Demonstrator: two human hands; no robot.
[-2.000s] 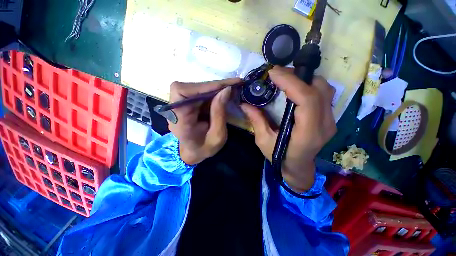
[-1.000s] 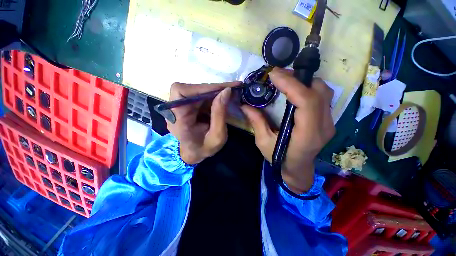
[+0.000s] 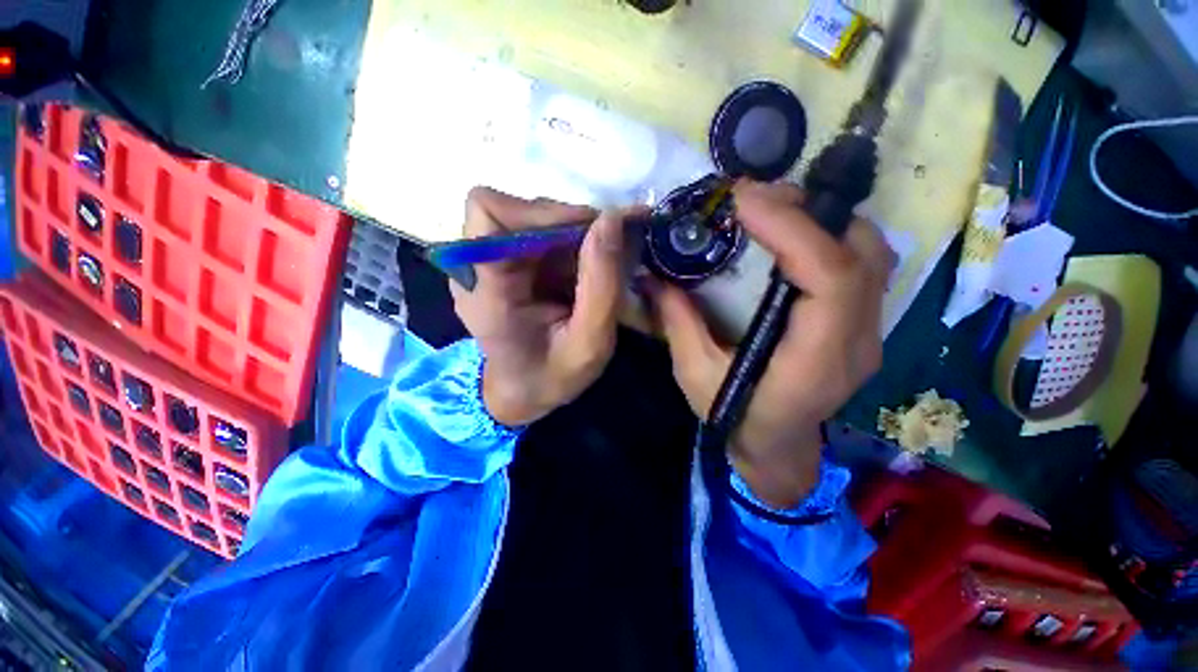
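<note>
The round dark watch case point(image 3: 692, 234) lies between my hands over the pale board, its inside facing up. The black display module point(image 3: 758, 131) lies just beyond it, joined by a small orange-gold flex cable point(image 3: 716, 201). My left hand point(image 3: 545, 302) grips blue-purple tweezers point(image 3: 526, 247), whose tips reach the case's left edge. My right hand point(image 3: 801, 315) holds the black soldering iron point(image 3: 841, 177), blurred, its far end pointing away from me over the board. My right thumb and index finger are at the case's right side and hide part of it.
Red trays point(image 3: 243, 263) with dark watches stand at left, and a red tray point(image 3: 972, 565) is at lower right. A silver-yellow battery point(image 3: 830, 29) lies on the board's far part. A tape roll point(image 3: 1071, 355), white paper point(image 3: 1031, 267) and a crumbly yellow lump point(image 3: 924, 423) are at right.
The view has shifted slightly, so things sit further right. The soldering iron has tilted further right and is blurred. The tweezers have turned and show blue-purple. Both hands stay at the case.
</note>
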